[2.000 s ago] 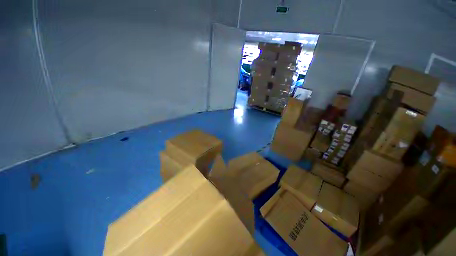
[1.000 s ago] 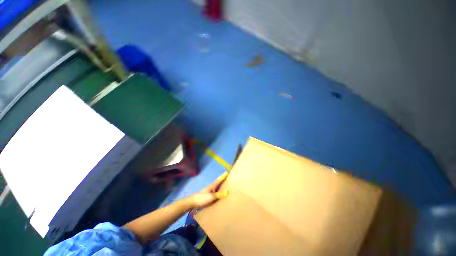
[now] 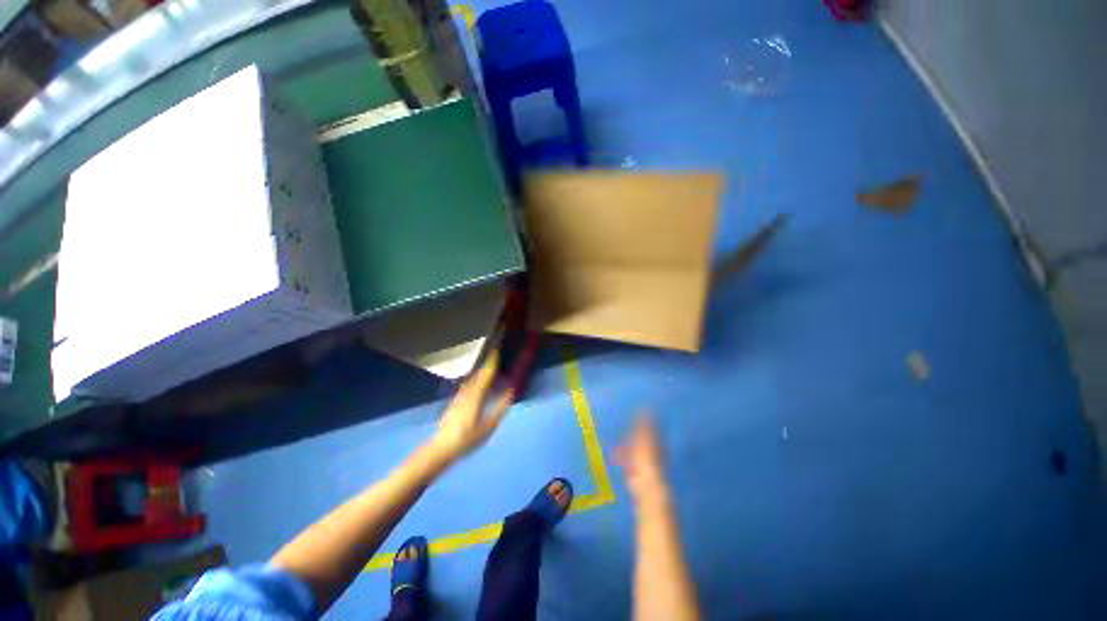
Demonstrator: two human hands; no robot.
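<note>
A brown cardboard carton (image 3: 625,261), slightly blurred, is at the end of the green-topped bench (image 3: 425,206). My left hand (image 3: 473,412) is below the bench corner, fingers extended, with a yellow-covered fingertip. It overlaps the edge of a red object (image 3: 523,346); contact is unclear. My right hand (image 3: 643,455) is blurred, below the carton and apart from it, with nothing visible in it. A large glaring white block of boxes (image 3: 170,243) sits on the bench.
A blue stool (image 3: 528,79) stands behind the carton beside the bench. A red stool (image 3: 134,503) is at the lower left. Yellow floor tape (image 3: 589,425) runs near my feet. Brown scraps (image 3: 892,194) and clear plastic (image 3: 759,67) lie on the blue floor. A grey wall (image 3: 1008,109) is at right.
The view has turned from the doorway and stacked cartons to the bench. The carton my left hand held one second ago is now farther forward, away from both hands. My right hand has come into view.
</note>
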